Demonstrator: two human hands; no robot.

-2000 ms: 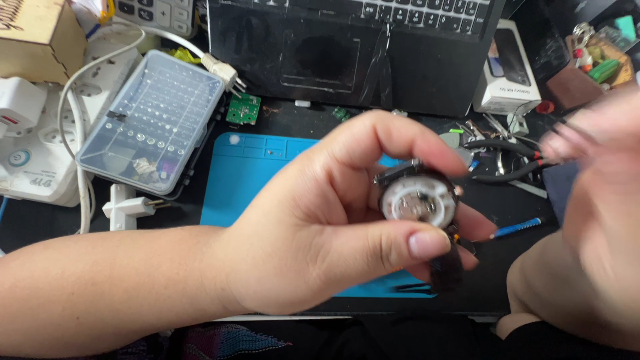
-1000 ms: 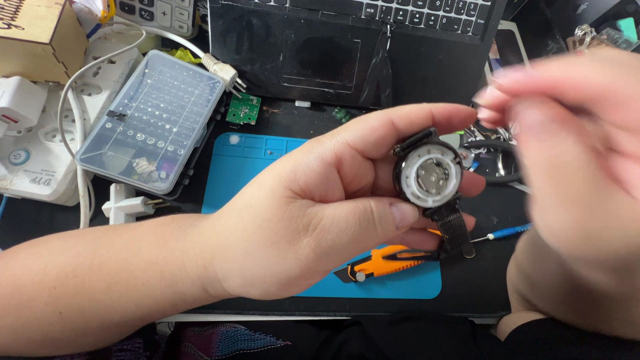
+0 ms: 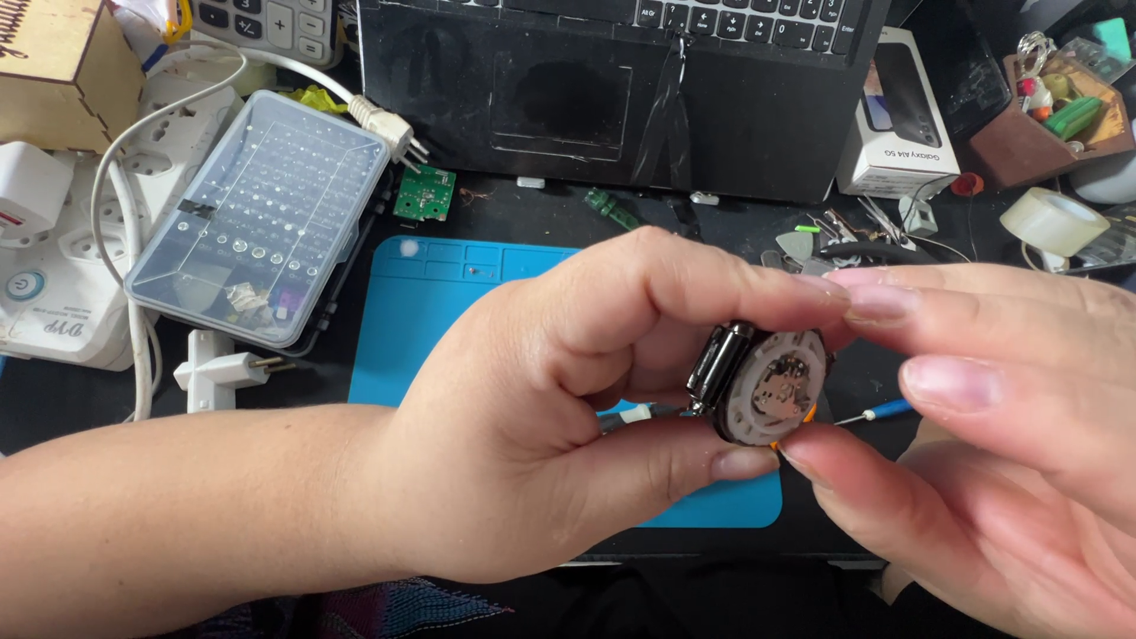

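A wristwatch (image 3: 774, 390) with its back off, showing the metal movement inside a pale plastic ring, is tilted in my left hand (image 3: 568, 390). The thumb and fingers of that hand grip the dark case, and part of the dark metal band stands beside it. My right hand (image 3: 985, 426) is at the watch's right side, thumb near the lower edge of the case and fingertips by the left index finger; whether it grips the case I cannot tell. Below the hands lies a blue work mat (image 3: 719, 510). An orange object under the watch is mostly hidden.
An open laptop (image 3: 559, 106) stands behind the mat. On the left are a clear plastic organizer box (image 3: 266, 213), a white power strip (image 3: 62, 293) and a green circuit board (image 3: 425, 193). A phone box (image 3: 901, 115), a tape roll (image 3: 1053, 222) and a blue-handled screwdriver (image 3: 887, 410) are on the right.
My right hand has come in from the right to the watch. The watch has been tilted in my left hand. The orange utility knife seen a second ago is now mostly covered.
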